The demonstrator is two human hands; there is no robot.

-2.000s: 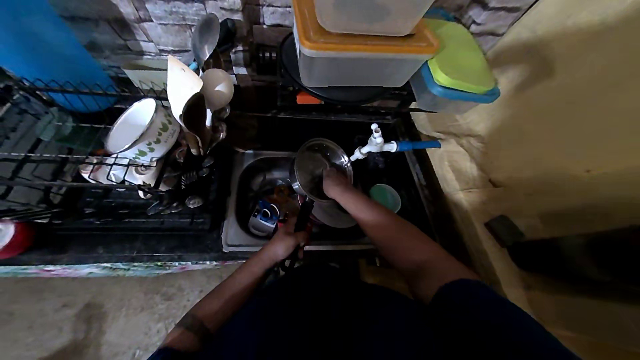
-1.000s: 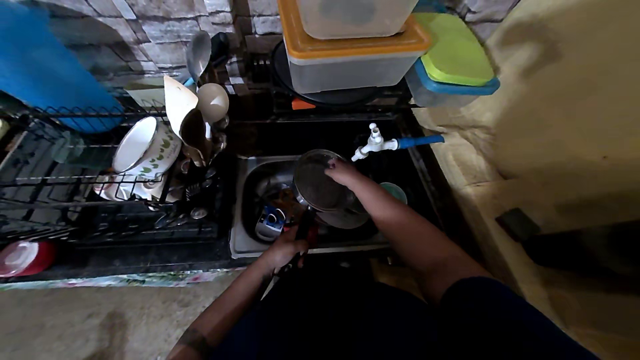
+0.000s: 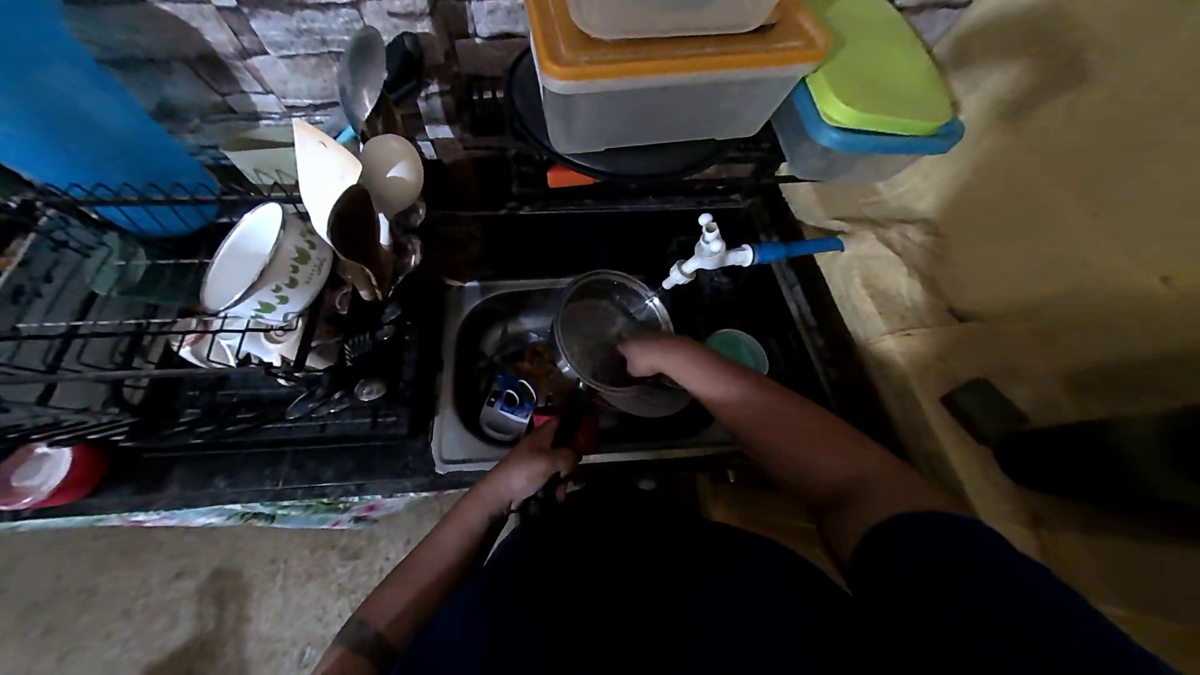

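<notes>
My left hand [image 3: 536,466] is closed around the black handle of a metal pan [image 3: 614,328], which is held over the steel sink [image 3: 459,448]. My right hand [image 3: 647,358] reaches inside the pan, fingers down against its inner surface; whether they hold a scrubber cannot be seen. The white tap [image 3: 709,253] with a blue pipe stands just right of the pan, a thin stream at its spout. Below the pan lies another round metal vessel [image 3: 647,401]. A blue and white mug [image 3: 509,409] rests in the sink's left part.
Left of the sink stands a black wire dish rack [image 3: 141,326] with a white enamel pot [image 3: 272,262] and a holder of utensils. Behind are stacked plastic containers [image 3: 666,103]. A green tub [image 3: 738,351] sits right of the sink, a red bowl [image 3: 56,475] at the far left.
My right hand has moved inside the pan, from near its upper right rim a second ago to lower down. My left hand stays on the handle.
</notes>
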